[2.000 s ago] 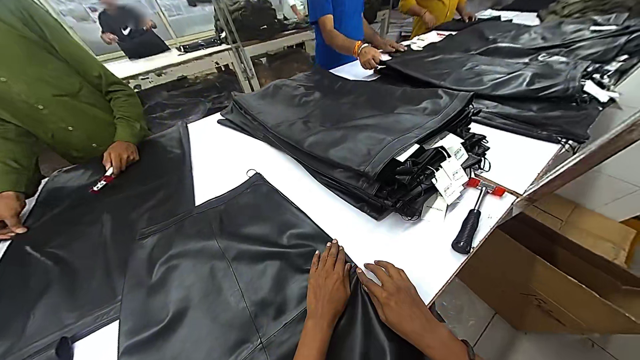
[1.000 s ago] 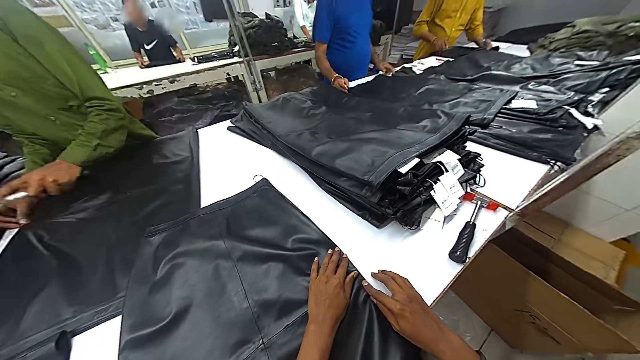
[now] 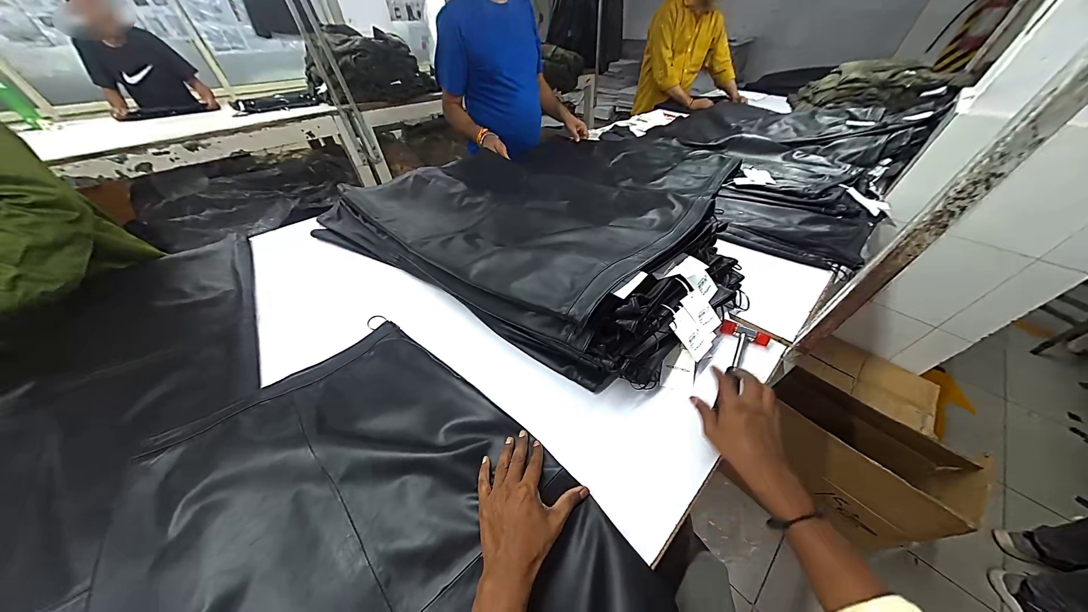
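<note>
A black leather garment [image 3: 374, 450], seemingly a skirt, lies spread on the white tabletop. My left hand [image 3: 518, 501] rests flat on its right part, fingers apart. At the table's right edge my right hand [image 3: 744, 421] is over the black handle of a mallet with red faces [image 3: 745, 332]; how firmly the fingers close on it is hard to tell. Just left of the mallet, white tags [image 3: 695, 314] hang from a stack of folded black leather garments [image 3: 527, 229].
Below the table's right edge stands an open cardboard box [image 3: 867, 459]. A metal post [image 3: 926, 212] slants past the right side. A person in green is at the left; others in blue, yellow and black are behind. Further leather garments [image 3: 790, 221] lie beyond the stack.
My right hand has left the leather garment and moved right to the mallet's handle. My left hand stays on the garment. The co-worker's hands at the left are out of view.
</note>
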